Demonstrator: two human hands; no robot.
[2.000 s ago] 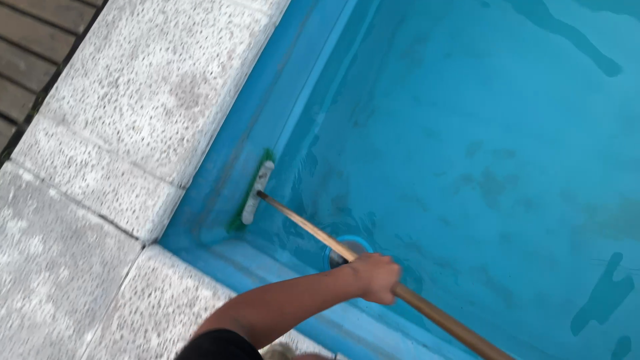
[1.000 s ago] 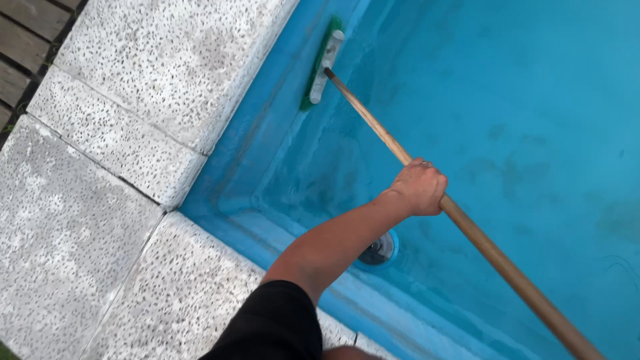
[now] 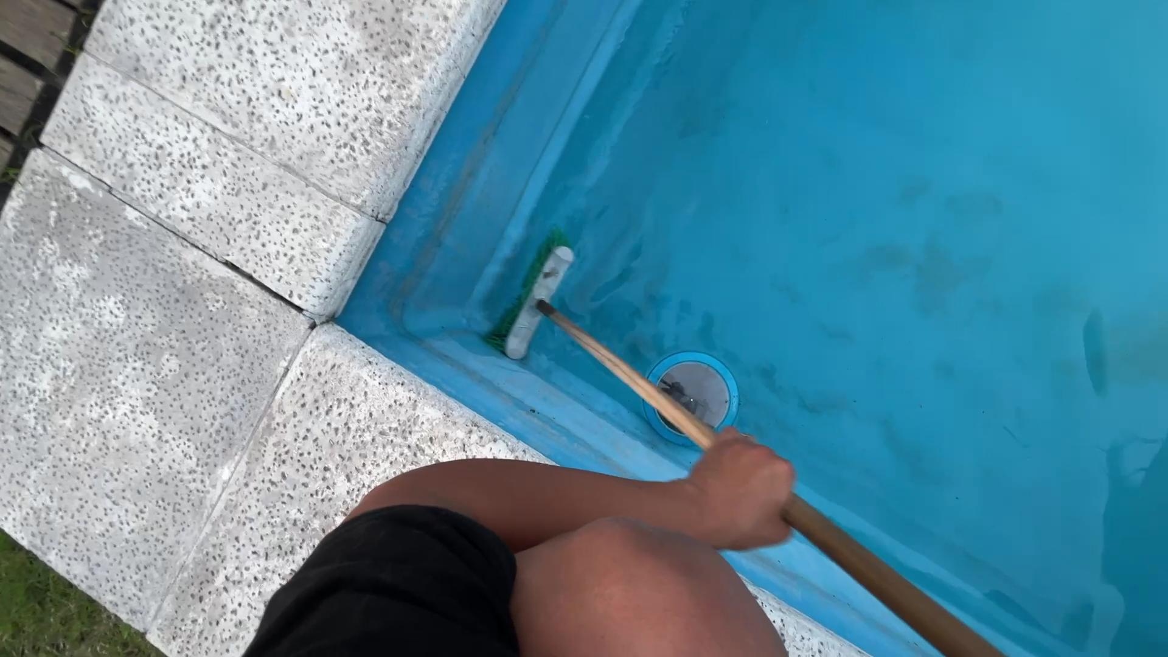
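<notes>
My left hand (image 3: pixel 744 491) is closed around the wooden pole (image 3: pixel 630 374) of a pool brush, partway along it. At the pole's far end, the brush head (image 3: pixel 539 302) has a white back and green bristles (image 3: pixel 547 251). It lies near the inside corner of the blue pool, with the bristles toward the wall on the left. Past my hand, the pole runs out of view at the lower right. My right hand is not in view.
Speckled pale stone coping (image 3: pixel 265 73) borders the pool wall (image 3: pixel 456 182). A round blue-rimmed fitting (image 3: pixel 733 401) with dark debris lies beneath the pole. My bent knee (image 3: pixel 639 584) is at the bottom. Grass (image 3: pixel 46 602) and wooden decking (image 3: pixel 32 32) show at the left.
Along the left wall, the brush head has moved toward the pool's corner since one second ago. My left hand has drawn back toward the near edge, still around the pole. My knee shows more.
</notes>
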